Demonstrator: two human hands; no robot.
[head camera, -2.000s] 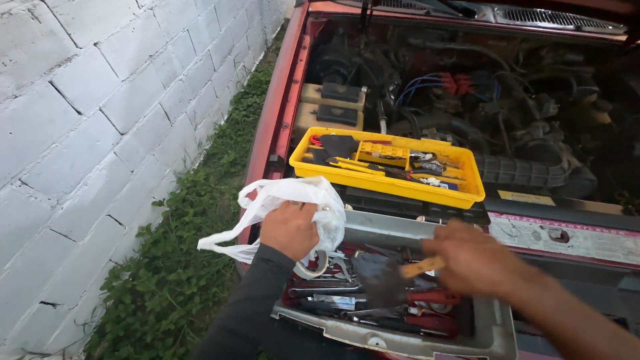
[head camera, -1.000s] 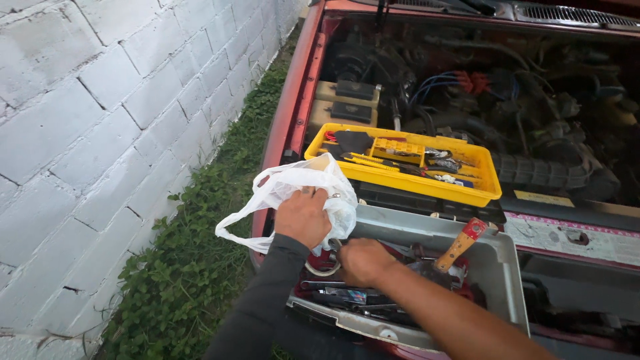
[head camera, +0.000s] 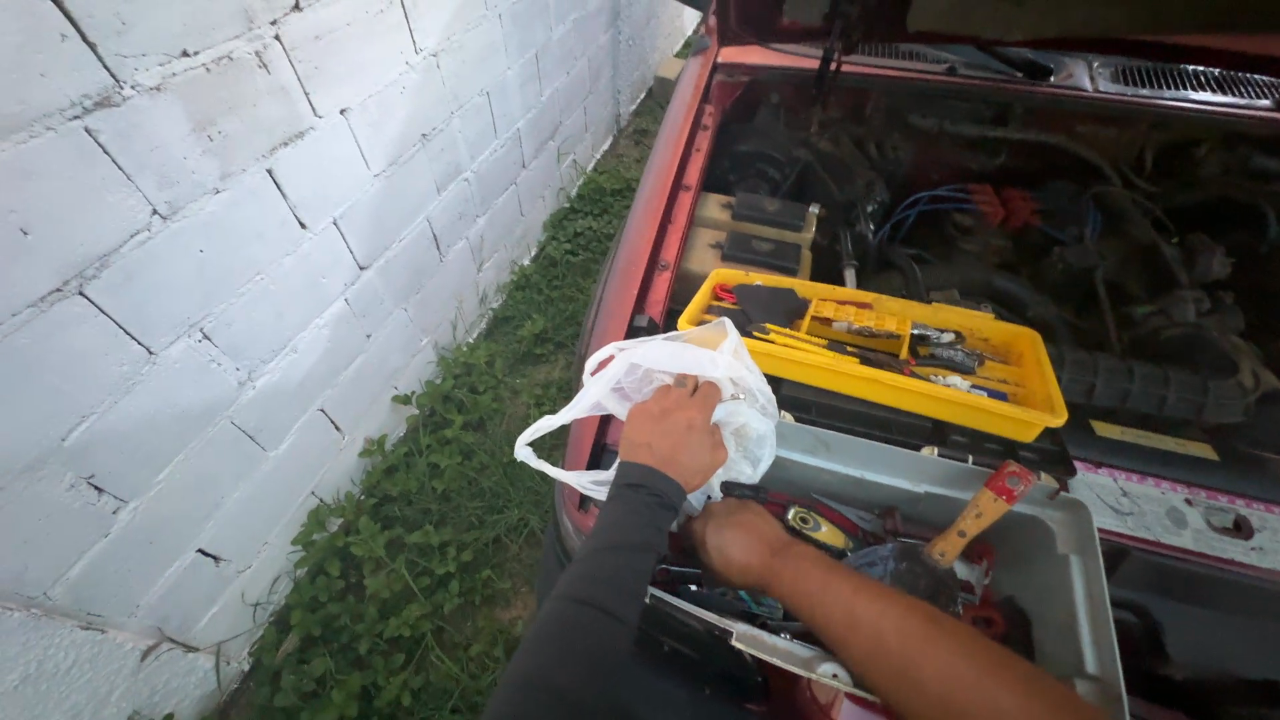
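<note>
My left hand (head camera: 675, 432), below a dark sleeve, grips a white plastic bag (head camera: 745, 440) at the toolbox's left end. Down inside the grey toolbox (head camera: 1075, 560), at its left side, is my right hand (head camera: 738, 540); its fingers are hidden, so what it touches cannot be told. Beside that hand lies a yellow and black tool (head camera: 818, 530). A scraper or trowel with a wooden, red-tipped handle (head camera: 975, 520) leans up among the tools at the right. Behind the box sits a yellow tray (head camera: 900, 405) of hand tools.
The toolbox and tray stand on the front of a red vehicle (head camera: 655, 230) with its hood raised. Behind them is the engine bay with blue cables (head camera: 925, 205). A white block wall (head camera: 250, 300) and a strip of weeds (head camera: 400, 570) run along the left.
Two seconds ago my right hand held the wooden-handled tool over the toolbox; that tool now rests at the box's right. The right hand has moved left, beside the bag, which my left hand still grips.
</note>
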